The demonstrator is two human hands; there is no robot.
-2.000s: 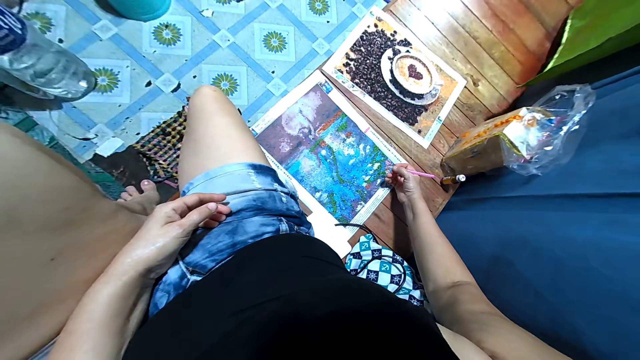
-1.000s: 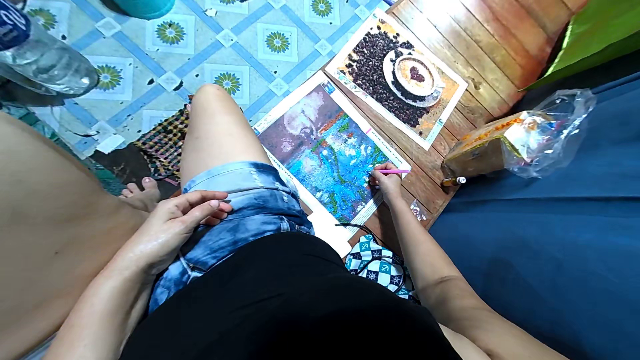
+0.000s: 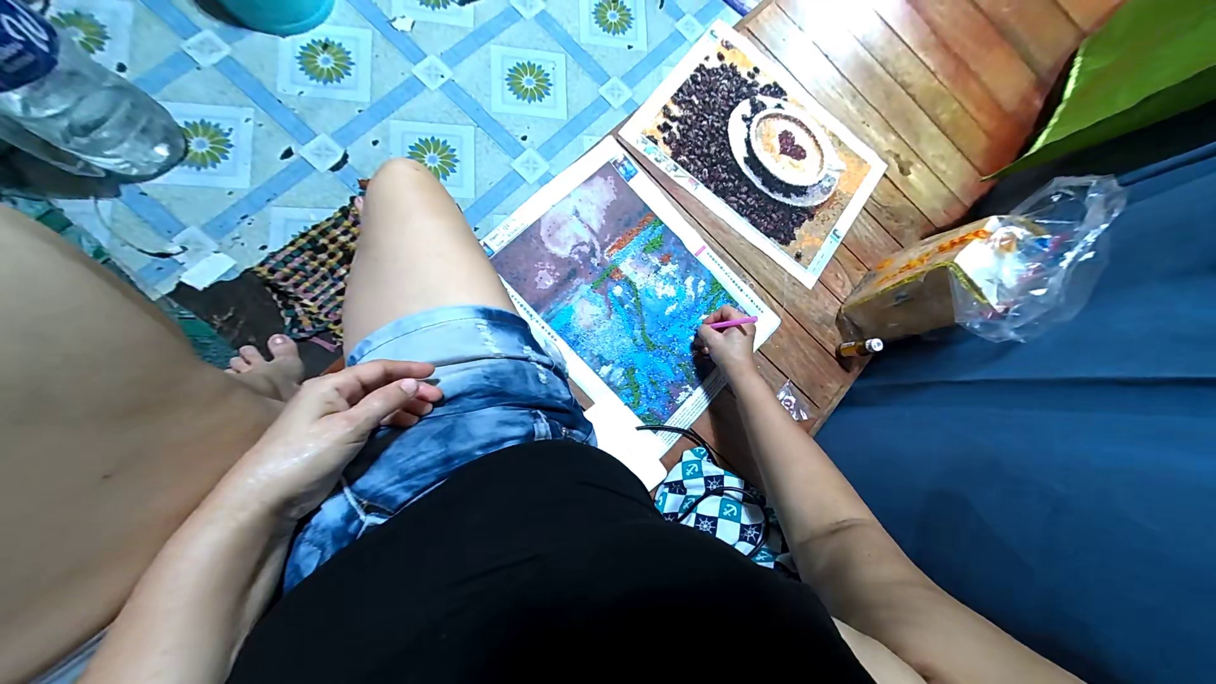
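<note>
My right hand (image 3: 728,340) grips a pink pen-like tool (image 3: 733,323) and rests on the right part of a diamond painting canvas (image 3: 608,294) in blue, green and purple. The tool's tip is hidden by the fingers. My left hand (image 3: 375,399) lies over the denim shorts (image 3: 456,380) on my lap, fingers loosely curled and apart, with nothing seen in it. Beyond the canvas, a picture of a coffee cup and coffee beans (image 3: 731,152) lies on the wooden boards.
A cardboard box (image 3: 902,285) with a clear plastic bag (image 3: 1035,261) stands at the right, a small bottle (image 3: 860,348) beside it. A small plastic packet (image 3: 791,401) lies near my right forearm. A large plastic bottle (image 3: 90,109) is at upper left, a teal container (image 3: 280,11) at the top.
My right hand has moved from the canvas's right edge inward onto the picture, with the pink tool still in it. My left hand has stayed on the lap.
</note>
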